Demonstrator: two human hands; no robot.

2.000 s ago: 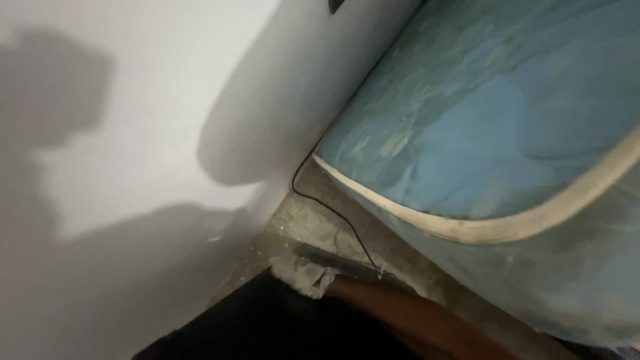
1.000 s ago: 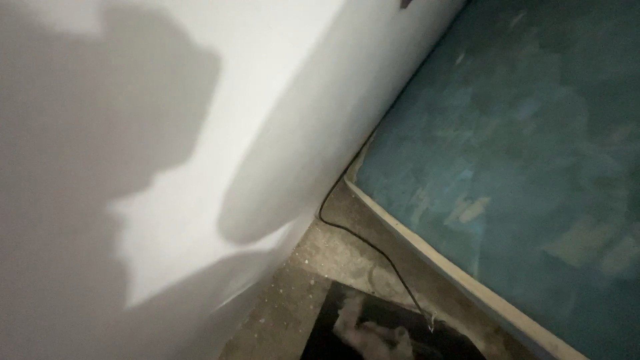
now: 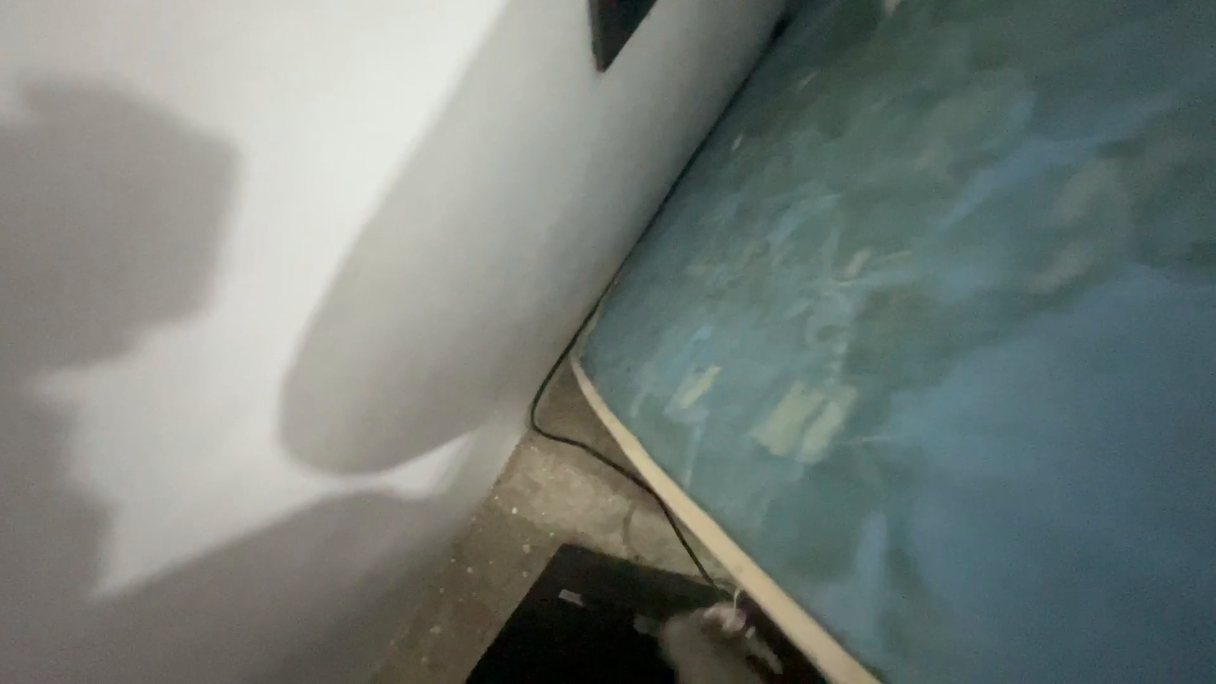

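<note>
At the bottom edge, over a flat black object (image 3: 579,632) on the floor, is a blurred pale shape that appears to be my right hand (image 3: 717,646), with a whitish covering or cloth. Its fingers and any grip cannot be made out. Close above it, a thin black cable (image 3: 594,454) runs along the floor and up between the wall and a mattress. Small light patches show on the black object. My left hand is out of view.
A blue-green patterned mattress (image 3: 950,380) with a cream edge fills the right side. On the left stands a white wall (image 3: 380,285) bearing large shadows, with a dark object (image 3: 617,33) at its top. Speckled floor (image 3: 532,494) shows between them.
The arm reaching in from the lower right two seconds ago is no longer visible at that length; the pale hand shape now lies lower and further right in view. The view has shifted.
</note>
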